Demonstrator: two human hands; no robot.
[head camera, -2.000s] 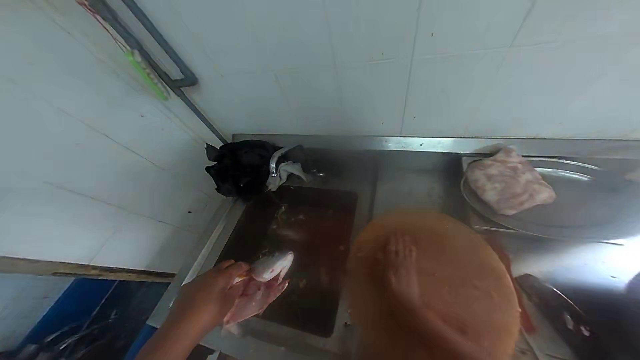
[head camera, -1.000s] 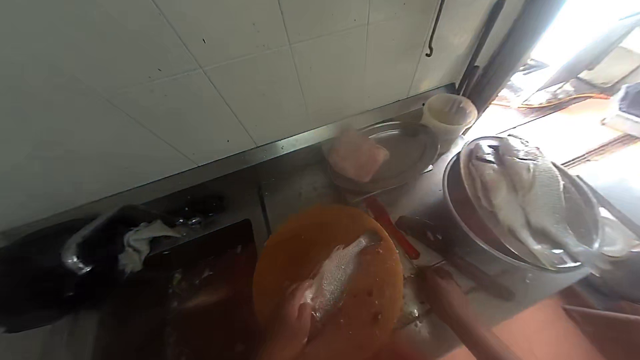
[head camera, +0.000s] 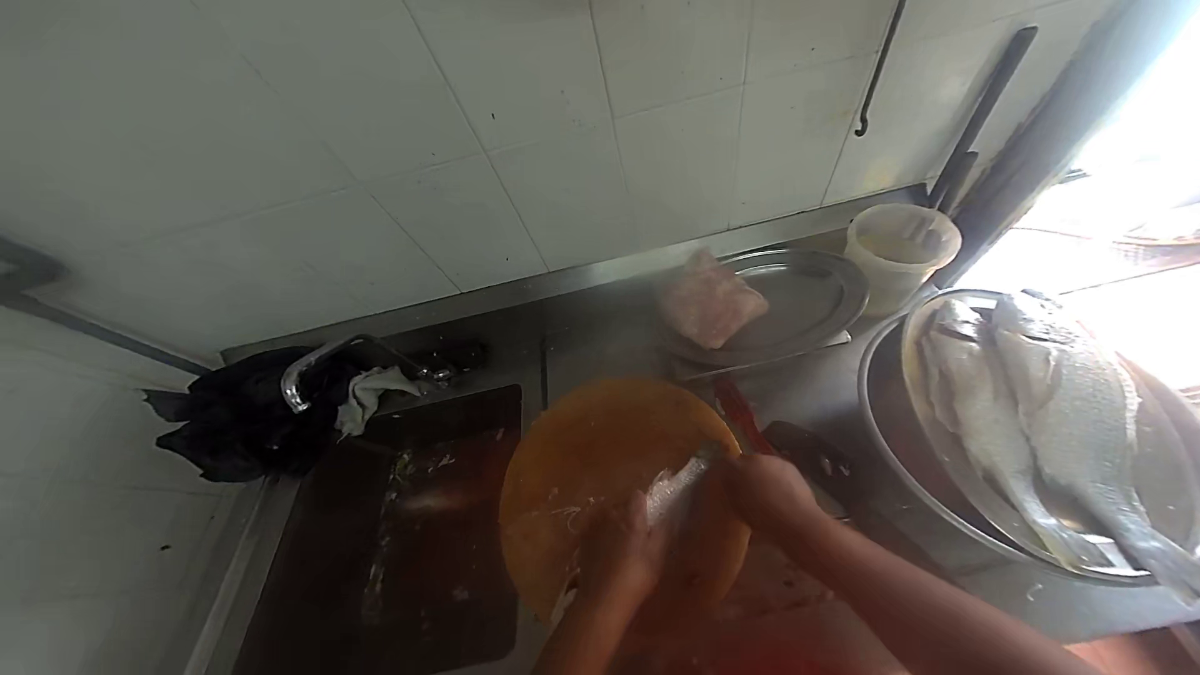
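A small silvery fish (head camera: 677, 489) lies on the round orange-brown cutting board (head camera: 609, 422) beside the sink. My left hand (head camera: 623, 539) is closed around the near part of this fish. At the board's right edge my right hand (head camera: 764, 487) is curled close to the far end of the fish; blur hides whether it grips a tool. Just beyond that hand lie a red handle (head camera: 741, 417) and a dark-handled tool (head camera: 802, 448) on the steel counter. Two larger whole fish (head camera: 1078, 412) rest on an oval tray over a big metal basin (head camera: 881, 450) at the right.
To the left is a sink (head camera: 422, 553) of dark water, with a faucet (head camera: 323, 361), a black plastic bag (head camera: 248, 422) and a pale cloth (head camera: 370, 394) behind it. A pinkish piece of meat (head camera: 711, 305) sits on an oval metal platter (head camera: 806, 300), near a translucent plastic tub (head camera: 900, 248).
The small fish, held over the sink two seconds ago, is now on the board with my left hand on it. My right hand has moved in from beside the tools to the board's edge. The view swung right.
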